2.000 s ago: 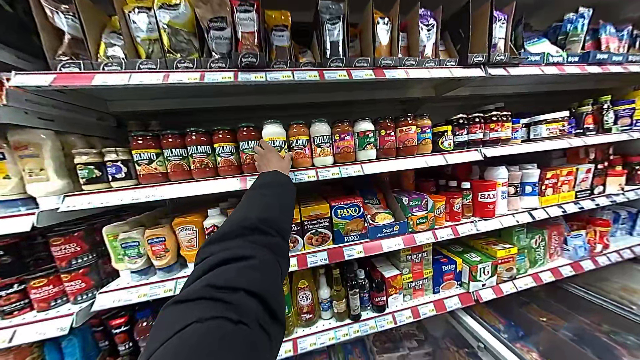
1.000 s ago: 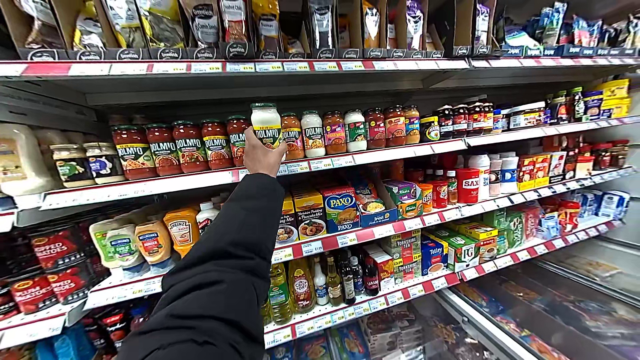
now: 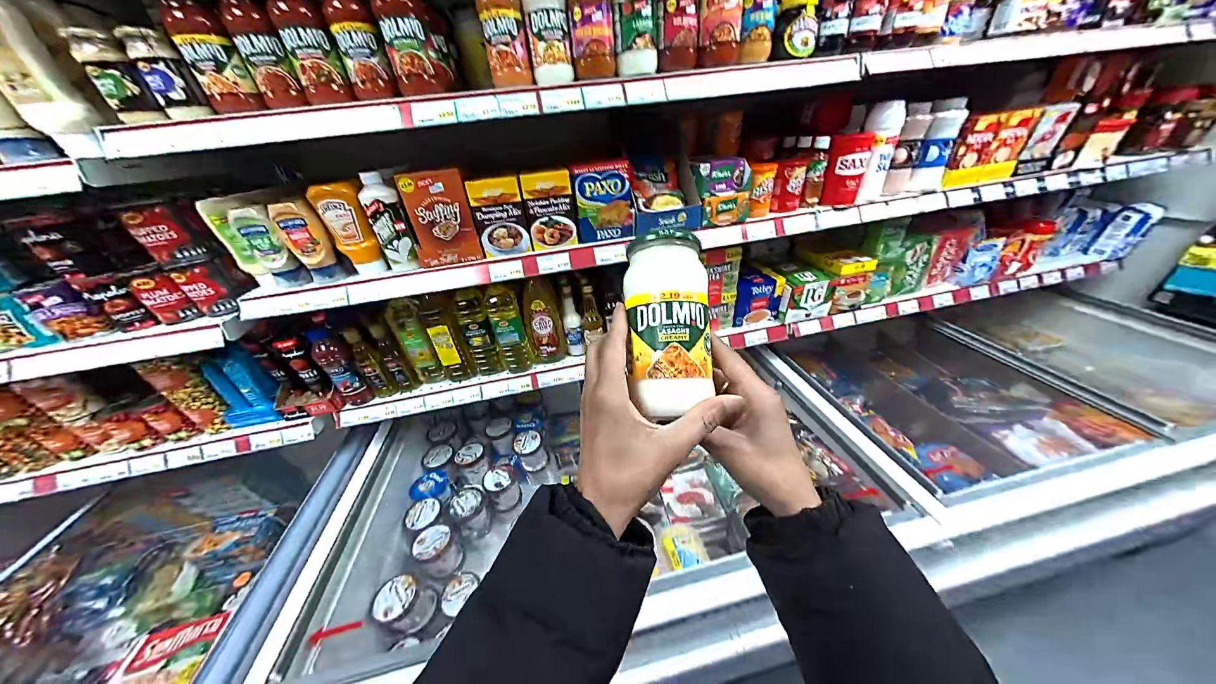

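Observation:
A glass jar of white Dolmio lasagne sauce [image 3: 669, 328] with a dark green lid is held upright in front of me, label towards me. My left hand [image 3: 632, 432] is round its left side and base, the thumb across the bottom. From the right, my right hand [image 3: 760, 432] grips it too, its fingers partly hidden behind the jar. Both hands are in front of the lower shelves, over the chest freezers. On the upper shelf, a gap shows between the red Dolmio sauce jars [image 3: 313, 52] and the paler jars [image 3: 549, 43].
Shelves hold Paxo boxes [image 3: 601, 198], squeezy sauce bottles [image 3: 342, 228], oil bottles [image 3: 475, 328] and tea boxes [image 3: 807, 293]. Glass-topped chest freezers stand below, one holding round tubs [image 3: 437, 549], another bagged food [image 3: 950, 408]. A metal freezer edge [image 3: 855, 451] runs beneath my right hand.
The white sauce jar, earlier in its shelf row with my left hand on it, is now off the shelf and closer to me. My right hand has come into view on it. The view has tilted down.

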